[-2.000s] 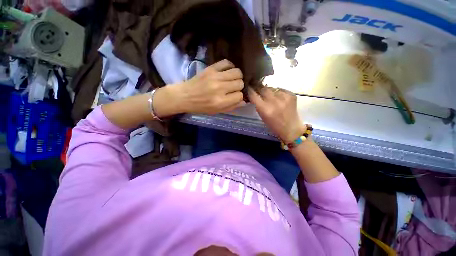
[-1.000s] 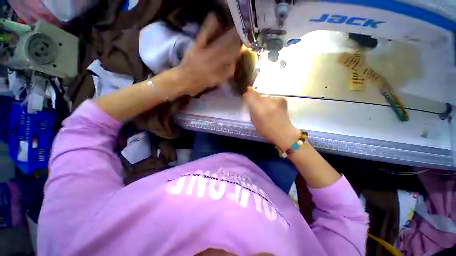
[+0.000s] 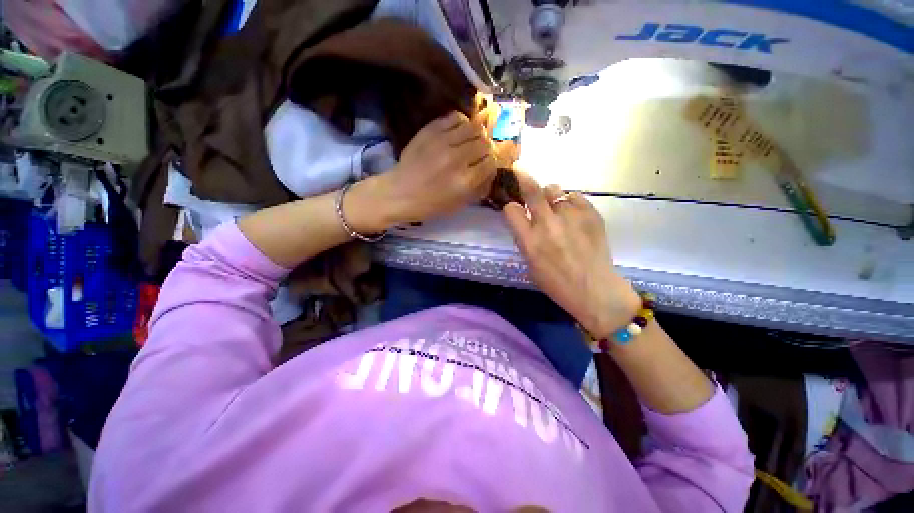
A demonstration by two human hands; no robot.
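The brown garment [image 3: 386, 65] with white parts [image 3: 311, 155] is heaped left of the needle of the white JACK sewing machine [image 3: 702, 38]. My left hand [image 3: 446, 168] pinches the brown cloth just in front of the presser foot area [image 3: 511, 100]. My right hand [image 3: 569, 235] lies close beside it on the right, its fingertips on a small dark brown folded edge of the cloth [image 3: 506, 187]. A small blue patch shows under the bright lamp by the needle. The exact fingertip grip is partly hidden.
Yellow printed tape [image 3: 724, 150] and a green-and-orange tool [image 3: 807, 212] lie on the machine bed at right. A beige machine [image 3: 80, 110] and blue basket [image 3: 75, 281] stand at left. A scale strip [image 3: 702, 296] runs along the near table edge. Pink cloth [image 3: 872, 441] is lower right.
My left hand, raised and blurred a second ago, is now down on the cloth near the needle. My right hand has moved slightly right and lower. The brown cloth has shifted left and lies more spread.
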